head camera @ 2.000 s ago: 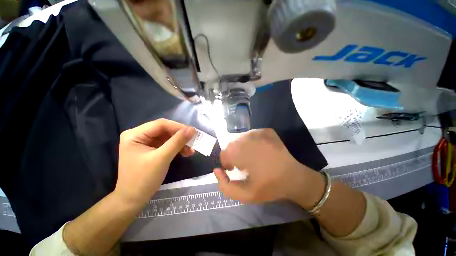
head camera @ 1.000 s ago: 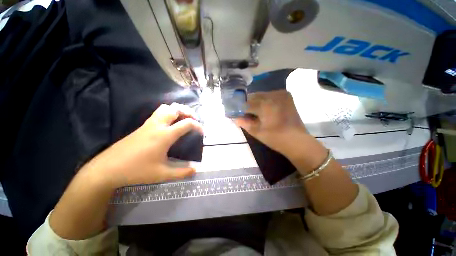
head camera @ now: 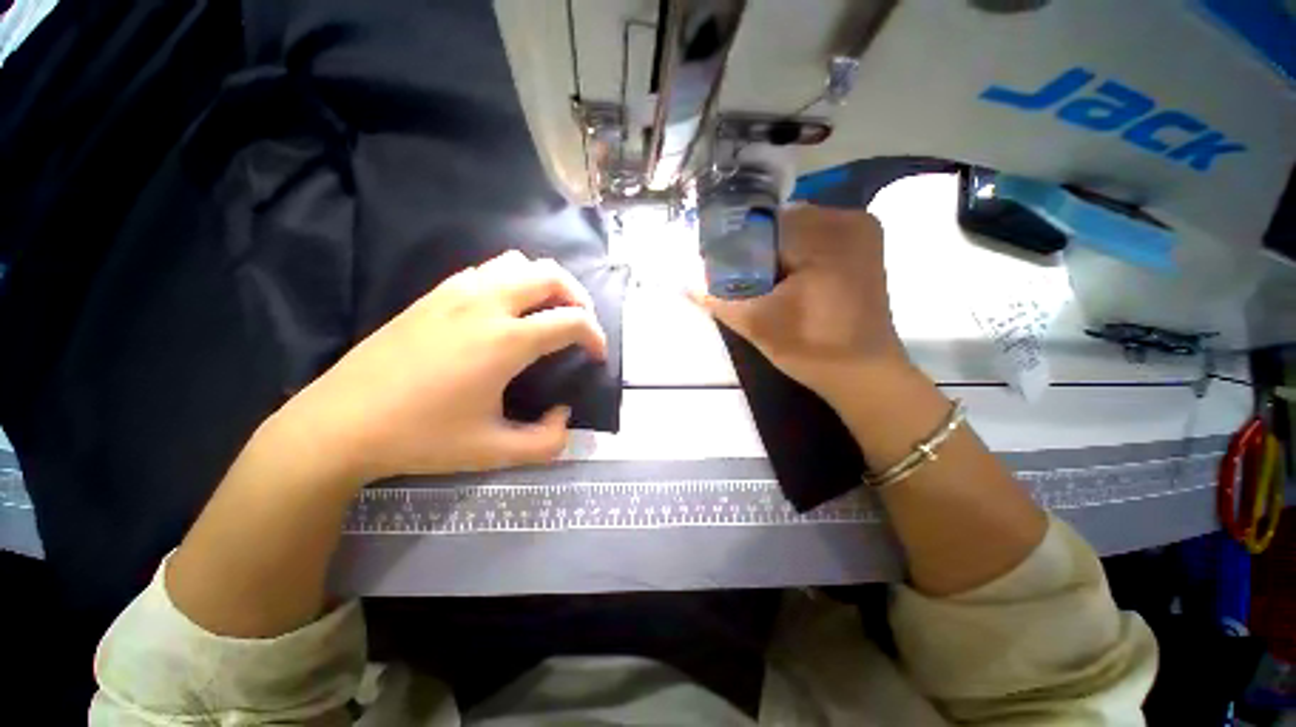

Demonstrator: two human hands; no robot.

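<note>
The large black garment panel spreads left of the lit needle area. My left hand is on its right edge, fingers curled, with cloth between thumb and fingers. My right hand is right of the grey-blue foot attachment, its fingertips on the black fabric strip. The strip's lower end lies over the white bed towards the ruler tape. The right fingers are partly hidden by the attachment. Glare hides detail at the needle. No white label shows in either hand.
The white JACK machine head overhangs the work. Under its arm lie a black and light-blue item, a printed white slip and small dark snips. Ruler tape lines the front edge. Red and yellow scissors are at far right.
Since the first frame, the white label has gone from my left hand's fingers. Both hands moved apart onto black cloth beside the needle area. Since the second frame, the camera view has shifted; the hands' placement is similar.
</note>
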